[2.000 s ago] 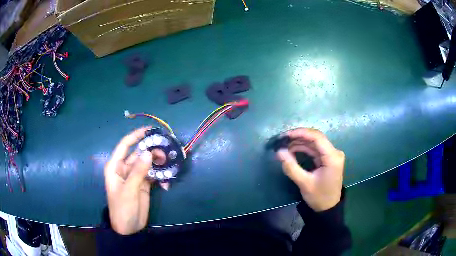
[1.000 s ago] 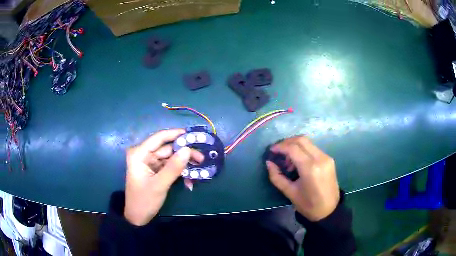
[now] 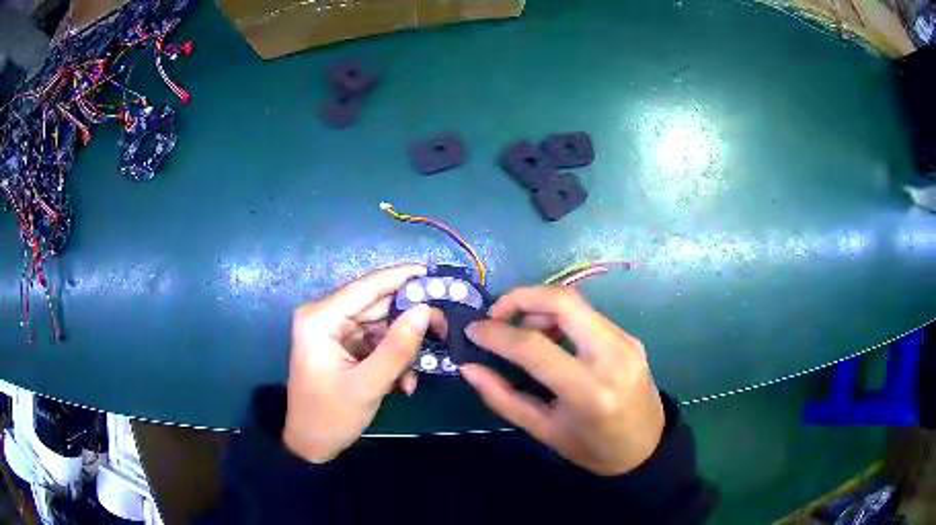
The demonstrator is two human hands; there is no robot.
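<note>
My left hand (image 3: 354, 354) holds a round black LED board (image 3: 439, 290) by its left side, thumb at the open centre. Whitish dots show along its top and bottom. My right hand (image 3: 575, 379) holds a black foam pad (image 3: 474, 336) against the right part of the board face, partly hidden by the fingers. Thin lead wires (image 3: 452, 234) with a pale tip rise from the board's top. More wires (image 3: 590, 271) show beyond my right fingers. Loose foam pads lie beyond: one alone (image 3: 438, 153), three grouped (image 3: 559, 195) and two touching at the left (image 3: 342, 107).
A pile of wired modules (image 3: 41, 133) covers the table's left side, with one dark module (image 3: 149, 142) beside it. A cardboard carton (image 3: 369, 23) stands at the far edge. A blue plastic stool (image 3: 862, 385) is below right. White-and-black units (image 3: 77, 456) lie below left.
My right hand has moved left and brought the foam pad onto the board. The board and my left hand sit further right in the picture, as the view has shifted.
</note>
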